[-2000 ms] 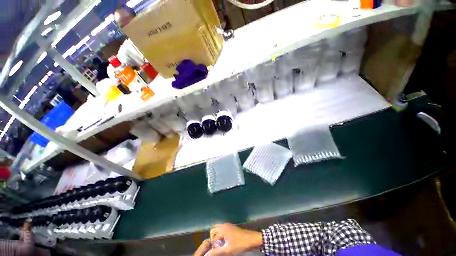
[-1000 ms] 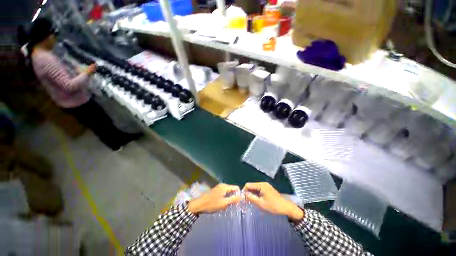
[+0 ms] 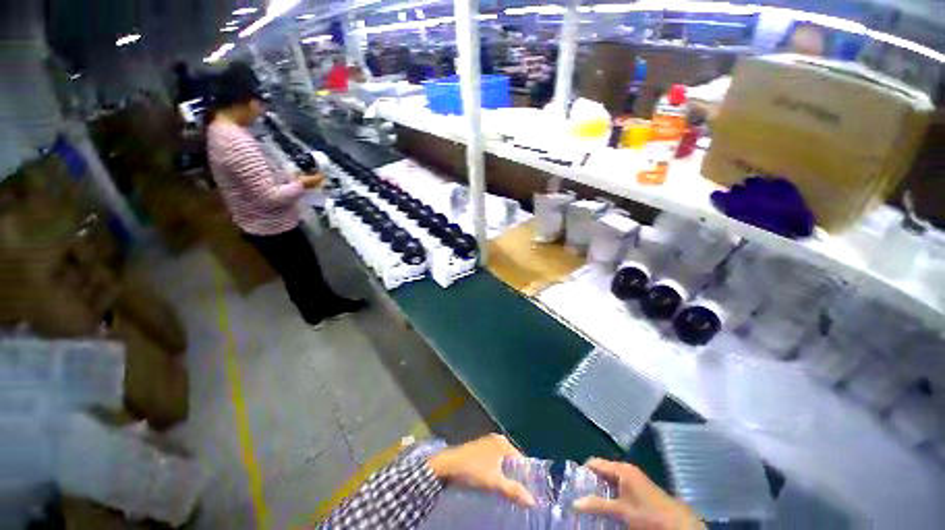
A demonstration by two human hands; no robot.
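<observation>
My left hand (image 3: 482, 465) and my right hand (image 3: 634, 499) grip a clear ribbed air-column bag (image 3: 554, 484) between them at the bottom of the view. The bag's lower part is cut off by the edge. One flat ribbed bag (image 3: 611, 395) lies on the green bench top, touching the white sheet, and another (image 3: 711, 471) lies nearer me. Three white cameras with glossy black balls, one of them here (image 3: 696, 323), stand on the white-lined shelf.
Rows of black-balled cameras (image 3: 399, 240) stand on the green bench (image 3: 487, 336). A person in a striped top (image 3: 252, 186) stands in the aisle at left. The upper shelf holds a carton (image 3: 813, 135), purple cloth (image 3: 765, 205) and spray can (image 3: 671, 119). Another pile of bags (image 3: 124, 466) is at lower left.
The view has swung left, so bench and shelves appear further right. Both hands still hold the bag, now further right in view and a little wider apart.
</observation>
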